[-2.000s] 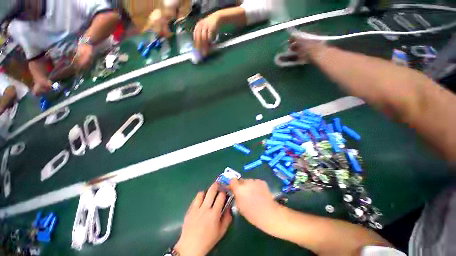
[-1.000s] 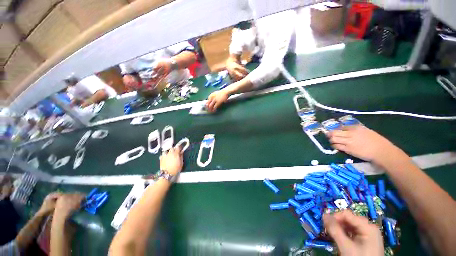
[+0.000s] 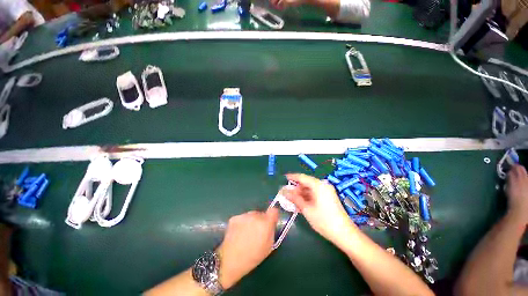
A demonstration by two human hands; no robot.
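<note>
A white loop-shaped plastic housing (image 3: 286, 202) is between my two hands above the green bench. My left hand (image 3: 248, 240), with a metal watch on the wrist, holds its left side. My right hand (image 3: 315, 202) has its fingers on the housing's rounded head. My fingers hide part of the housing. A pile of blue cells (image 3: 370, 167) lies just right of my right hand, with circuit boards (image 3: 399, 202) heaped beside it. One loose blue cell (image 3: 271, 165) lies in front of my hands.
Stacked white housings (image 3: 118, 199) lie at my left, near more blue cells (image 3: 36, 188). A white rail (image 3: 231, 150) crosses ahead. Beyond it lie a loaded housing (image 3: 230, 119) and several other housings. Another person's hand (image 3: 517, 188) is at the far right.
My left hand has come back from the housings across the rail, and my right hand has left the parts pile. Both are now on one housing. The other person's arm at right has withdrawn.
</note>
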